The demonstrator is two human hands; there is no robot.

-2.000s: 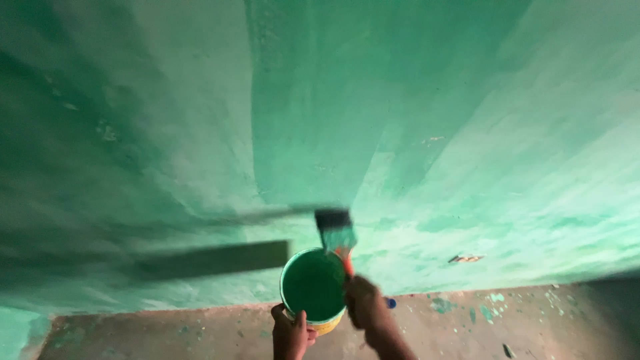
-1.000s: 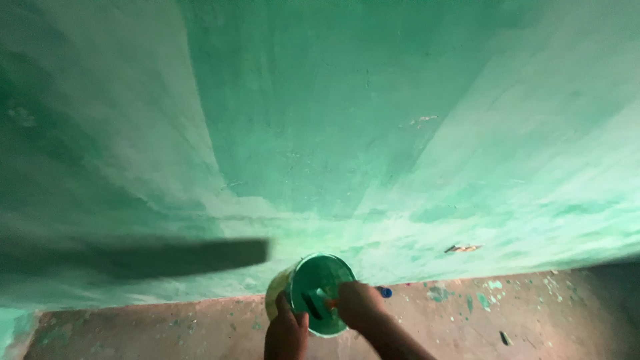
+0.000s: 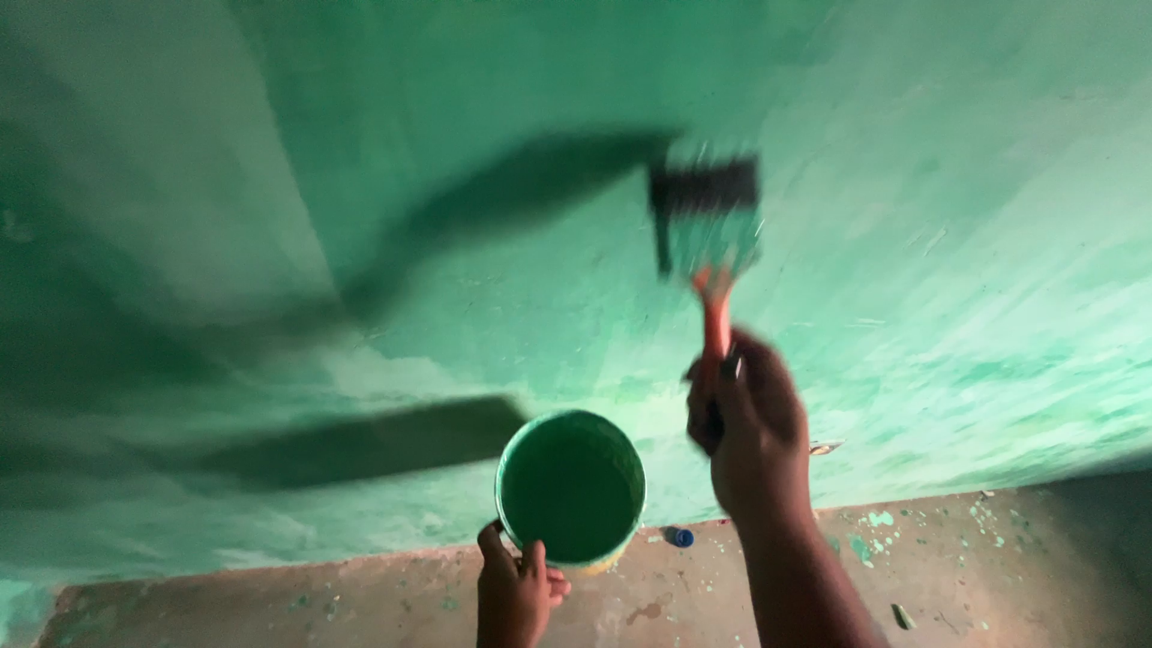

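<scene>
My left hand [image 3: 520, 576] grips the near rim of a round bucket [image 3: 641, 486] at the bottom centre, and green paint [image 3: 569, 486] lies inside it. To the right, my right hand [image 3: 756, 423] is closed round the orange handle of a wide paintbrush [image 3: 711, 216]. The brush points up, dark bristles uppermost, in front of the green wall [image 3: 504, 297]; motion blurs it, and whether the bristles touch the wall I cannot tell.
A blue cap [image 3: 680, 537] lies on the paint-spattered floor [image 3: 666, 603] near the foot of the wall. Farther right on the floor is a small greenish piece [image 3: 903, 616]. Dark shadows of the bucket and brush fall on the wall to the left.
One second ago the brush was down in the bucket; my right hand has lifted it out and up to the right. My left hand has kept hold of the bucket.
</scene>
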